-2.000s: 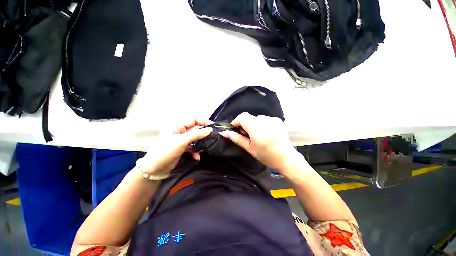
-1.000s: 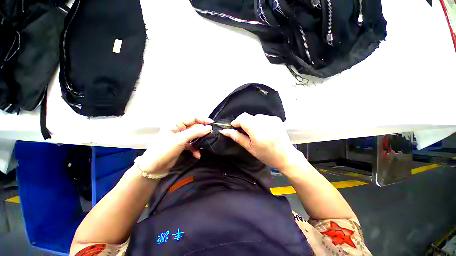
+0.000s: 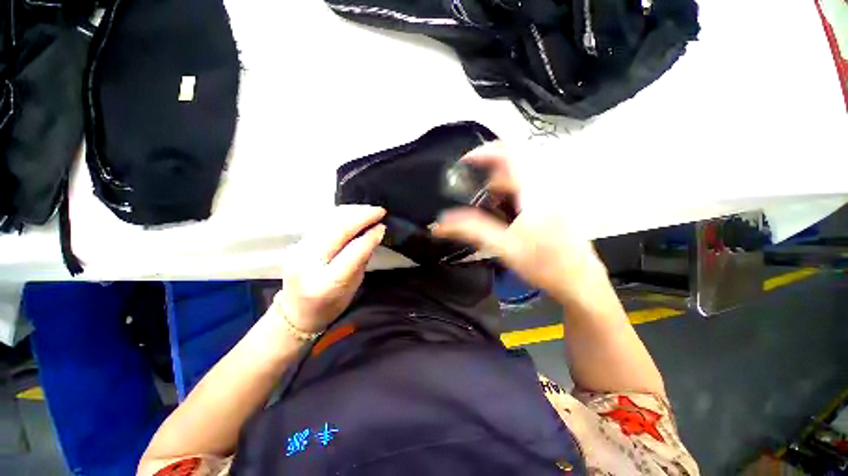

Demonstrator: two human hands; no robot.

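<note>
A black fabric bag piece (image 3: 409, 181) lies at the table's front edge, spread out, with a pale zipper line along its upper left edge. My left hand (image 3: 330, 265) pinches its lower left edge between thumb and fingers. My right hand (image 3: 525, 218) is blurred by motion over the piece's right side, thumb and fingers apart. A small shiny spot and a thin light line show between its fingers; I cannot tell whether it holds a tool.
A black bag piece with a pale label (image 3: 163, 112) and a black pile (image 3: 37, 121) lie on the white table (image 3: 298, 112) at left. Zippered black bag bodies (image 3: 576, 56) lie upper right. Blue bins (image 3: 93, 372) stand below left, a metal panel (image 3: 730, 270) below right.
The bag piece, bunched between both hands before, is now spread more and turned. My right hand has moved right and its fingers have opened. The pinched fold has come apart. The view has shifted slightly.
</note>
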